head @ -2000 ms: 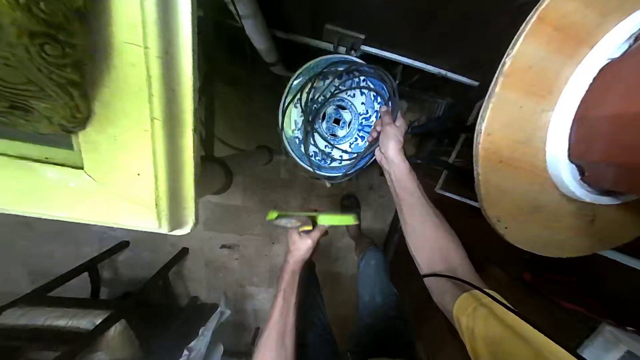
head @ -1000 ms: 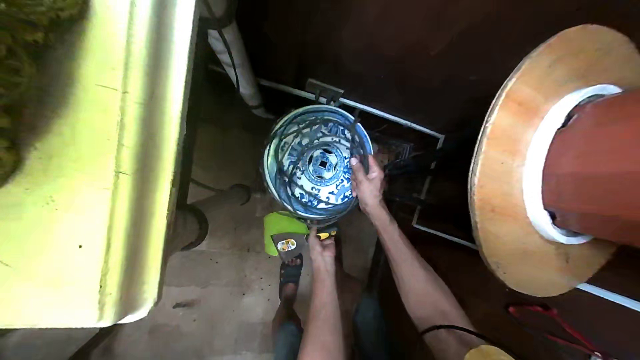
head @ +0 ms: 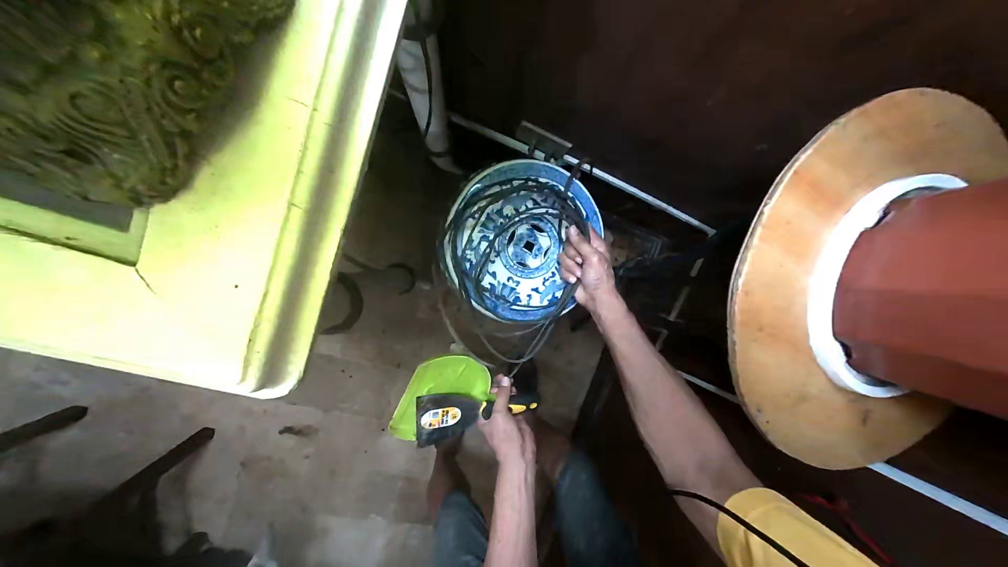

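A blue-and-white patterned ceramic garden stool stands on the floor, with a coil of thin dark cable over its top. My right hand grips the coil at the stool's right side. Below the stool, my left hand holds a putty knife with a wide dark blade, a sticker and a black and yellow handle. Against that blade lies a bright green flat thing, its kind unclear, which seems to be in the same hand. A loop of cable hangs down to my left fingers.
A pale yellow-green ledge with carved relief juts in at upper left. On the right, a round wooden disc surrounds a red column with a white collar. Behind the stool are a white pipe and a thin white rail. Dark bars stand lower left.
My left hand has turned the putty knife and green thing, and now meets the hanging cable below the stool. My right hand stays on the coil. The view has shifted.
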